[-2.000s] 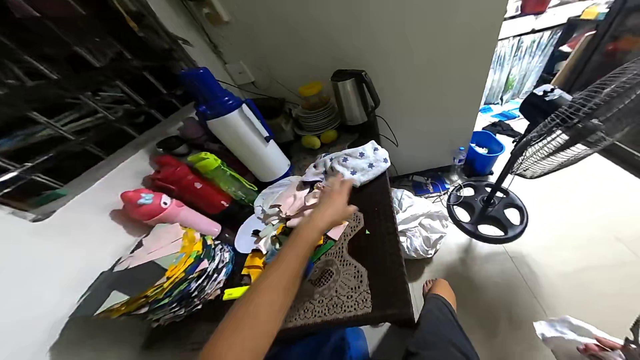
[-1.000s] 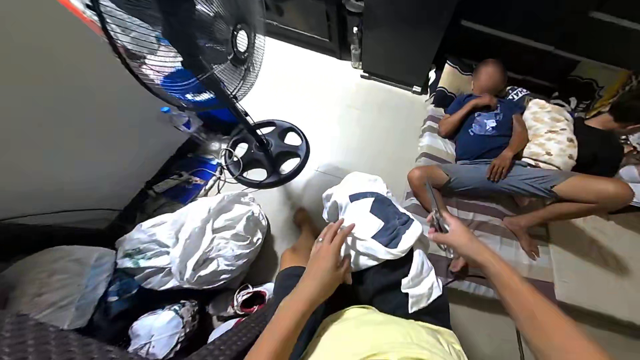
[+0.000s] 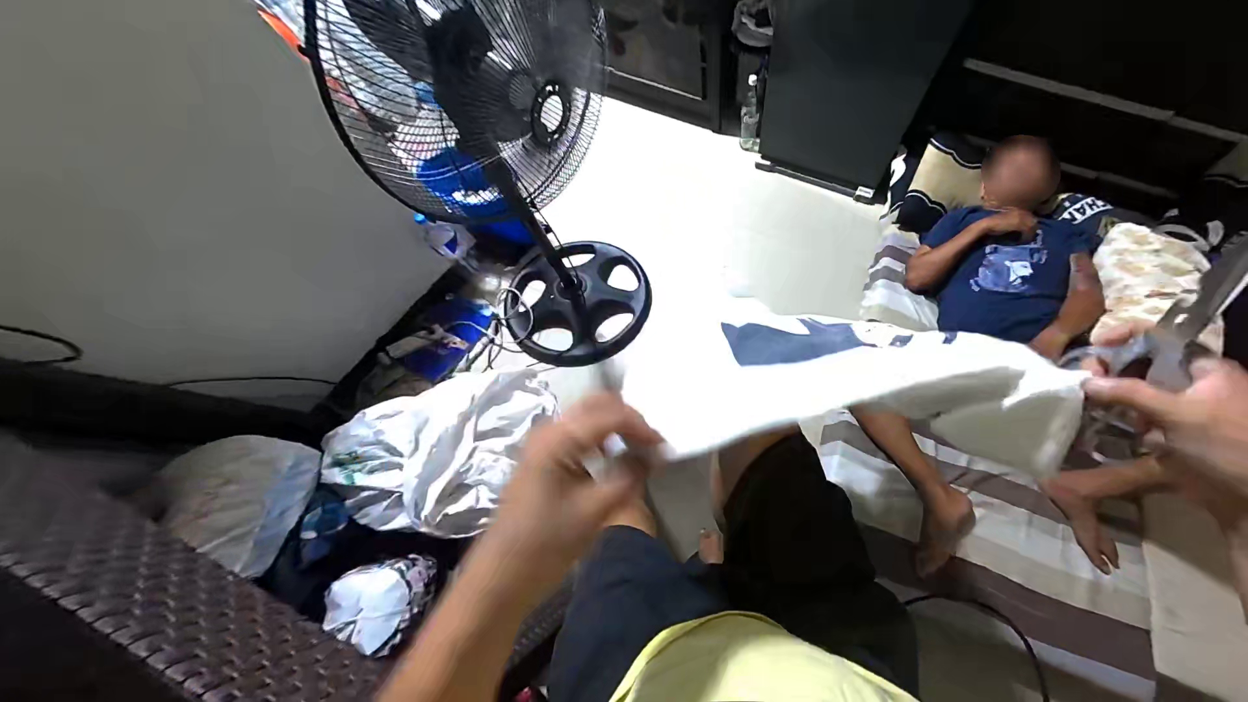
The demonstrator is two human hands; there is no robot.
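A white cloth with a dark blue print (image 3: 838, 390) is stretched between my hands above my lap. My left hand (image 3: 585, 458), blurred, pinches its left edge. My right hand (image 3: 1185, 400) grips the cloth's right end and also holds a pair of scissors (image 3: 1175, 341), whose blades point up and to the right. A yellow cloth (image 3: 760, 663) lies at my waist over dark shorts.
A black standing fan (image 3: 575, 302) is ahead. White bundled fabric (image 3: 448, 453) and a woven dark brown edge (image 3: 175, 585) are at left. A person in a dark blue shirt (image 3: 1014, 268) lies on a striped mattress (image 3: 1004, 595) at right. A glass bottle (image 3: 750, 115) stands by a dark cabinet.
The white cloth lay bunched over my lap one second ago; it is now lifted and spread between both hands. Two seconds ago the view was over a table, with one arm reaching to fabric there.
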